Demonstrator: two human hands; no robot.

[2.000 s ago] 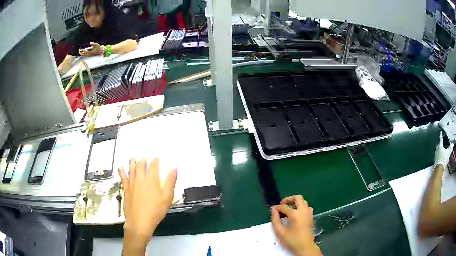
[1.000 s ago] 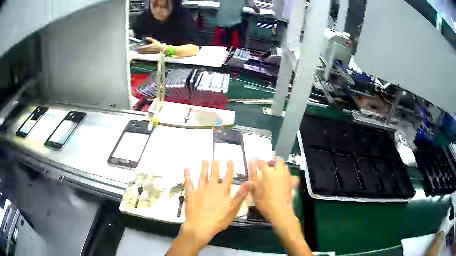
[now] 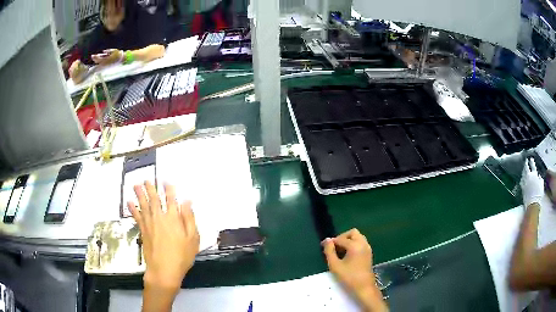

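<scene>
A phone front frame (image 3: pixel 138 169), black-edged with a pale centre, lies on the white work plate (image 3: pixel 222 164). My left hand (image 3: pixel 163 234) lies palm down on the plate, fingers spread over the frame's lower right part, which is hidden. Two more frames lie on the conveyor belt (image 3: pixel 91 189) at the left, one of them nearer (image 3: pixel 63 192). My right hand (image 3: pixel 352 259) is over the green bench (image 3: pixel 286 210), right of the plate, thumb and forefinger together at the lower end of a dark strip (image 3: pixel 321 213). Whether it holds anything is unclear.
A grey post (image 3: pixel 269 79) stands behind the plate. A large black tray (image 3: pixel 384 137) is right of it. Racked panels (image 3: pixel 146 94) and a person's arm are at the back left. A white-gloved hand (image 3: pixel 532 183) is at far right beside a thin clear piece (image 3: pixel 503 173).
My right hand has left the plate for the green bench; my left hand now rests on another frame. The frame formerly under my hands is gone. The clear piece has moved right to the gloved hand.
</scene>
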